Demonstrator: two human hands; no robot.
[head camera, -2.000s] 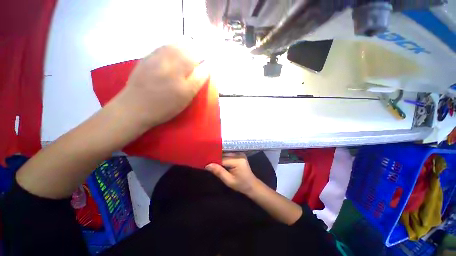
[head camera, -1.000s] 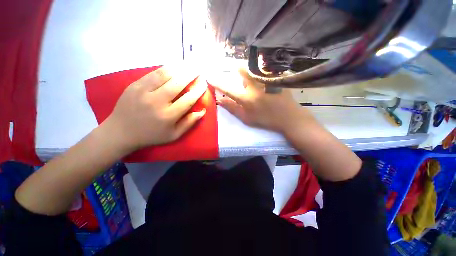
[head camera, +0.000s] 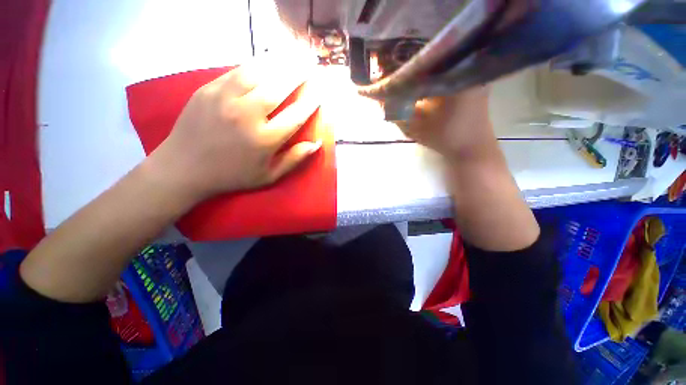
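Observation:
A red cut piece lies flat on the white sewing-machine table, its right edge running up toward the needle area. My left hand lies on top of it with the fingers spread, fingertips lost in the lamp glare. My right hand is under the machine head, right of the needle area, blurred and partly hidden by the head; its fingers cannot be made out clearly. The presser foot is washed out by glare.
Long red panels lie at the table's left edge. Snips and a small grey tray are at the right. A blue crate with red and mustard cloth stands lower right, another blue crate lower left. Red cloth hangs by my lap.
My right hand has moved from the front edge of the cloth to the needle, then right under the machine head. My left hand has flattened on the cloth. The cloth's front corner has come up from my lap.

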